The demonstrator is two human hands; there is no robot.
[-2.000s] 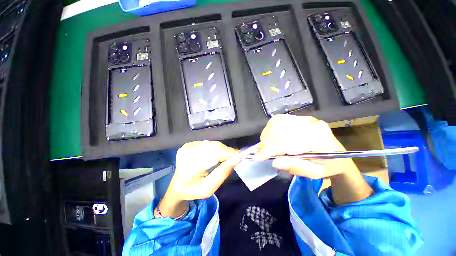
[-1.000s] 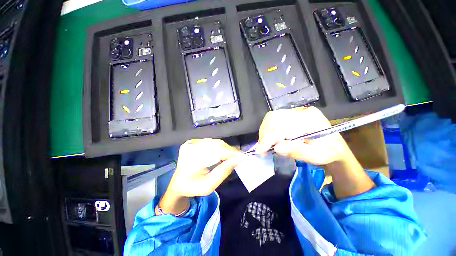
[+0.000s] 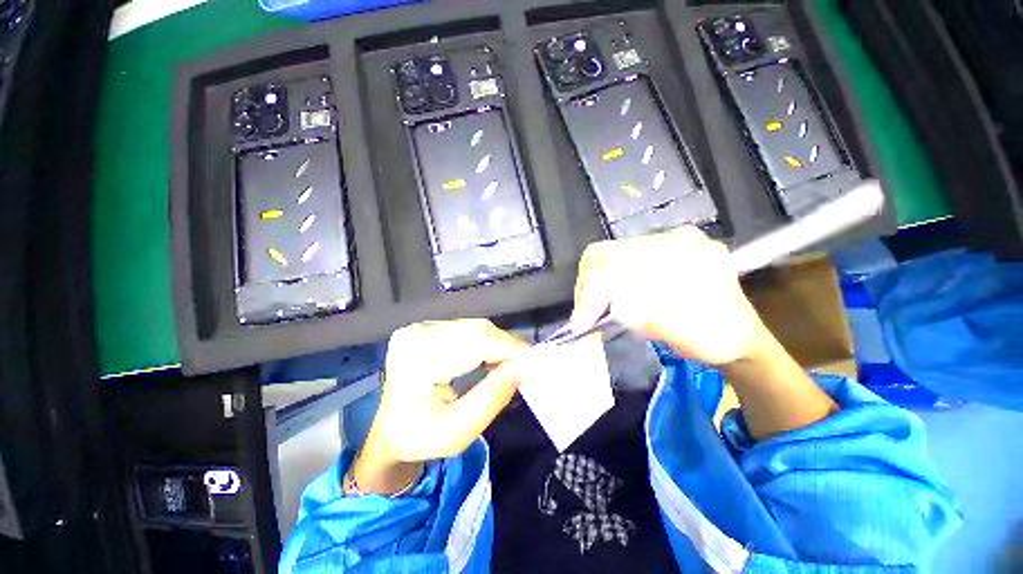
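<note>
My left hand [image 3: 443, 392] pinches the upper left edge of a small white sheet [image 3: 569, 392] in front of my chest. My right hand [image 3: 662, 294] holds silvery tweezers [image 3: 813, 228], whose blurred rear end points up and right over the tray; their tips are at the sheet's top edge beside my left fingertips. Whether a piece is between the tips cannot be told. Just beyond my hands, a black foam tray [image 3: 376, 207] holds several phone assemblies, one per pocket, such as this one [image 3: 477, 191], with cameras at the far end and white and orange marks on the panels.
The tray lies on a green mat [image 3: 135, 202] and overhangs its front edge. A blue bin [image 3: 337, 7] is cut off at the top. Below the bench edge are a brown carton [image 3: 813, 320] at right and a dark cabinet [image 3: 185, 448] at left. Blue cloth [image 3: 954, 325] shows at far right.
The rear end of the tweezers has swung upward and now overlaps the tray's right corner. The white sheet hangs slightly lower and more of it shows. The view has shifted slightly.
</note>
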